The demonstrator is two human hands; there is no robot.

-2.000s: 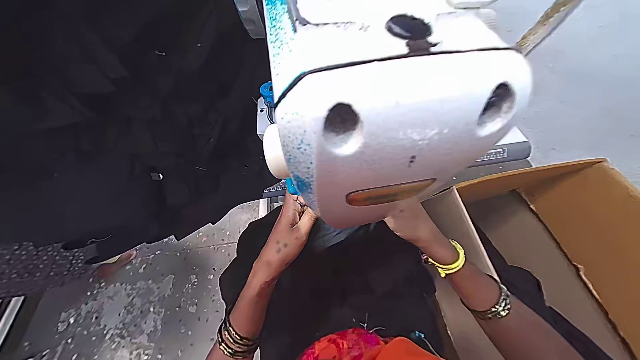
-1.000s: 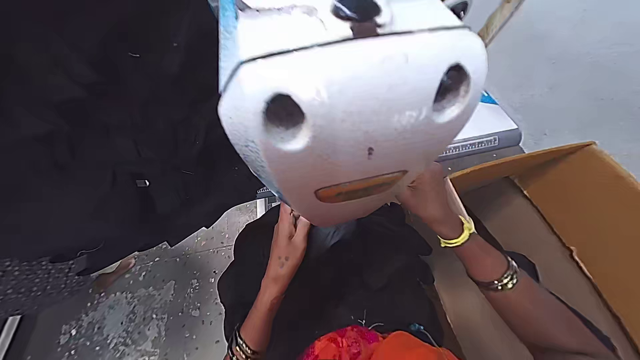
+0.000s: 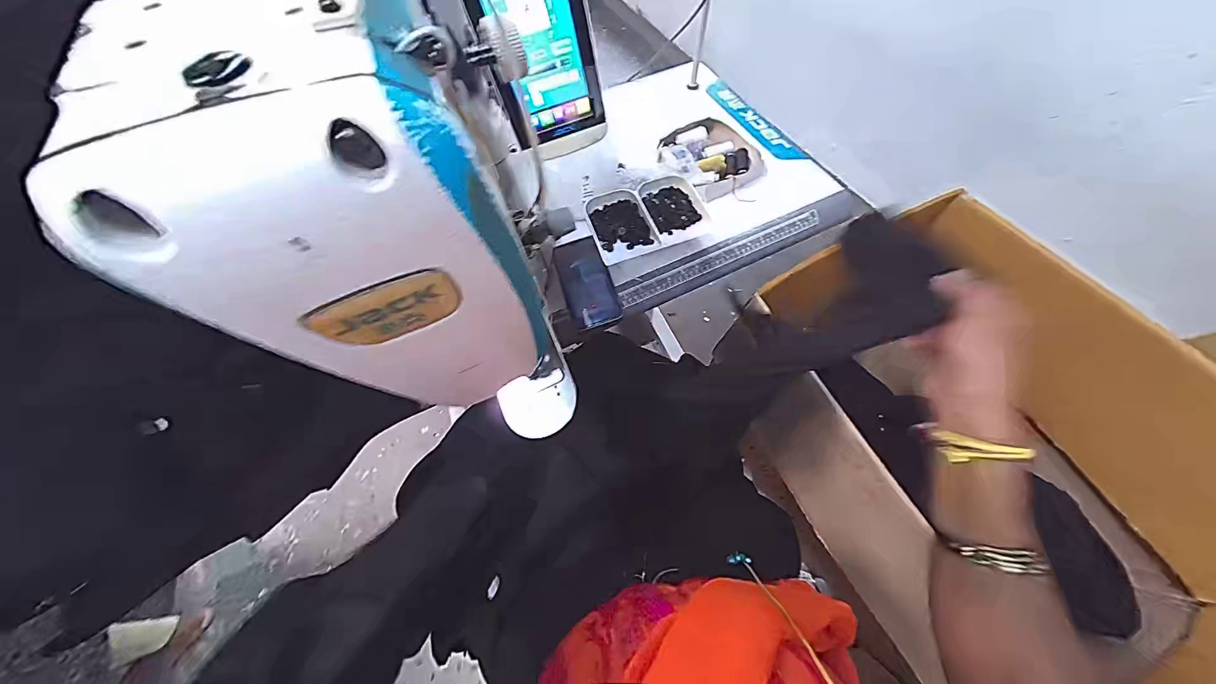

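Note:
My right hand (image 3: 974,332), blurred and wearing a yellow bangle, grips an end of black cloth (image 3: 883,304) above the cardboard box (image 3: 1102,380). The cloth stretches left toward the black fabric (image 3: 608,456) over my lap. My left hand is not visible. On the left looms the white and blue head of a Jack industrial sewing machine (image 3: 285,228), with a lit round lamp (image 3: 537,404) at its lower tip. More black fabric (image 3: 171,456) hangs beyond the machine head. Inside the box lies another dark cloth piece (image 3: 1083,551).
Behind the machine head, the worktable (image 3: 646,104) holds a display panel (image 3: 551,66), two small trays of black buttons (image 3: 646,218), a recess with thread spools (image 3: 712,157) and a phone (image 3: 587,283). A ruler strip (image 3: 722,256) lines its edge. Orange and pink cloth (image 3: 722,632) shows below.
My right hand has moved from beside the machine head out over the box, with black cloth in it. My left hand has gone out of sight. The view has swung right.

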